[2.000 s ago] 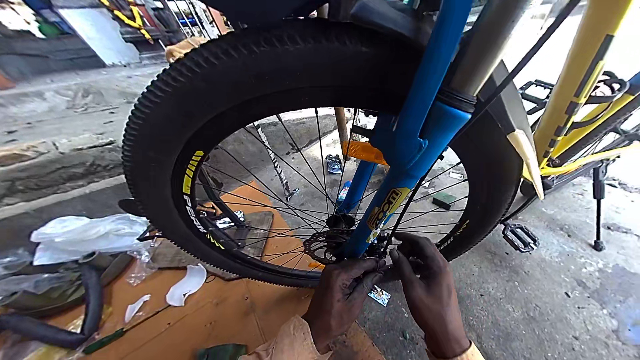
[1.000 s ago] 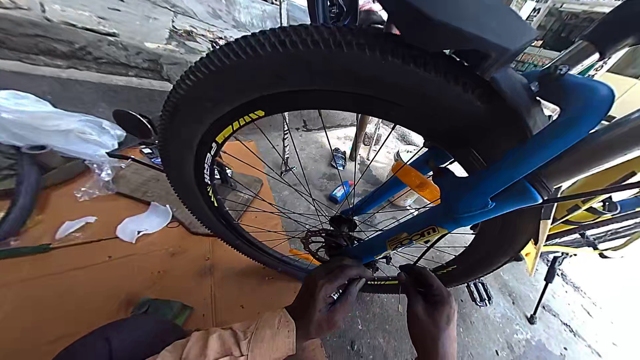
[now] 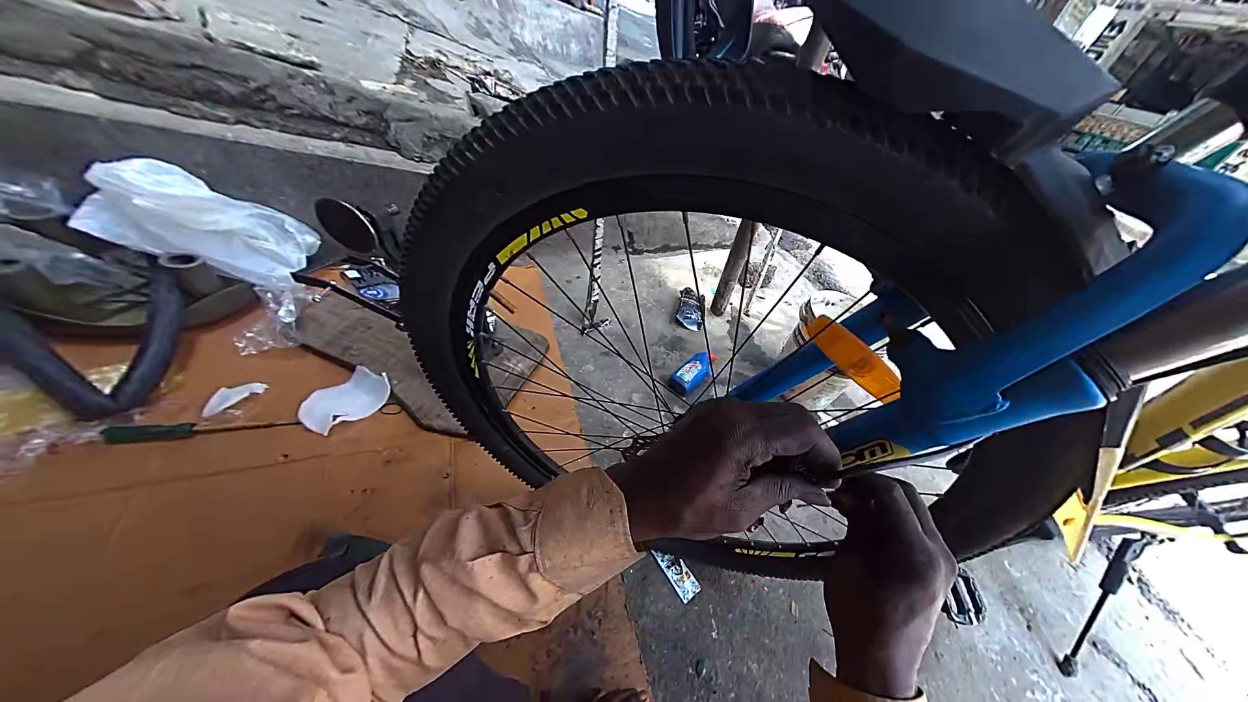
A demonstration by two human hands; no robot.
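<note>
A bicycle's front wheel with a knobby black tyre (image 3: 760, 127) stands in a blue suspension fork (image 3: 1033, 380). My left hand (image 3: 731, 468) is in front of the spokes by the lower fork leg, its thumb and fingers pinched together. Close against its fingertips is my right hand (image 3: 887, 556), with curled fingers. Whatever small part lies between the fingertips is hidden. An orange reflector (image 3: 853, 359) sits among the spokes above the hands. The hub is mostly covered by my left hand.
Orange-brown sheeting (image 3: 195, 546) covers the ground at left, bearing a green-handled tool (image 3: 146, 432), white scraps (image 3: 343, 400), a plastic bag (image 3: 185, 214) and a black tube (image 3: 161, 331). Beyond the spokes lies a blue bottle (image 3: 692, 373). A yellow bicycle frame (image 3: 1185, 409) stands at right.
The view has shifted and tilted. My hands have moved up along the fork leg from beside the hub, where they were one second ago, and my left hand now covers most of the hub.
</note>
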